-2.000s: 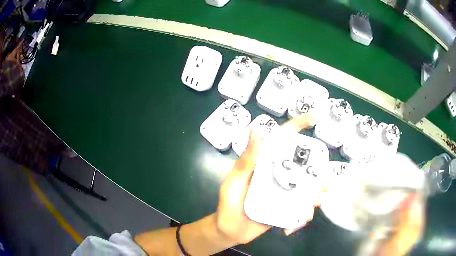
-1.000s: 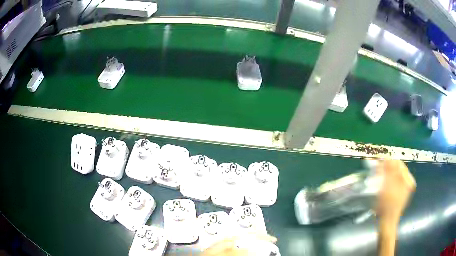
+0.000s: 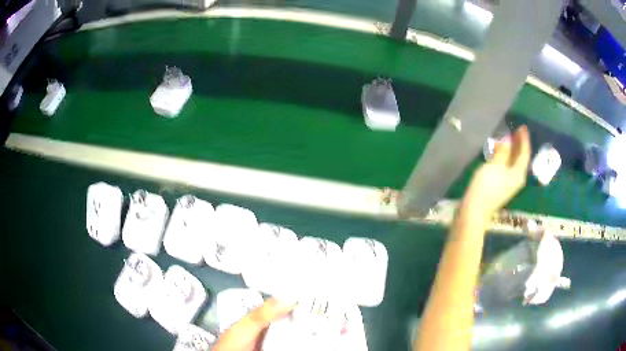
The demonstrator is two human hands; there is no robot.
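White outlet adapters, one of them an outlet adapter at the right end, lie in rows on the dark green bench, most with the plug side up. My left hand, cut off by the bottom edge, holds an adapter over the front of the rows. My right hand reaches past the rail over the belt, fingers at a whitish adapter; blur hides whether it grips it. A crumpled white cloth lies on the bench at right, beside a clear bottle.
A thick grey post rises from the cream rail beside my right forearm. Beyond the rail, the green belt carries spaced adapters, including an adapter left of the post and an adapter right of my right hand.
My right hand has left the bottle and cloth and moved up and left over the belt. The bottle and cloth now rest at right. My left hand and its adapter show more fully.
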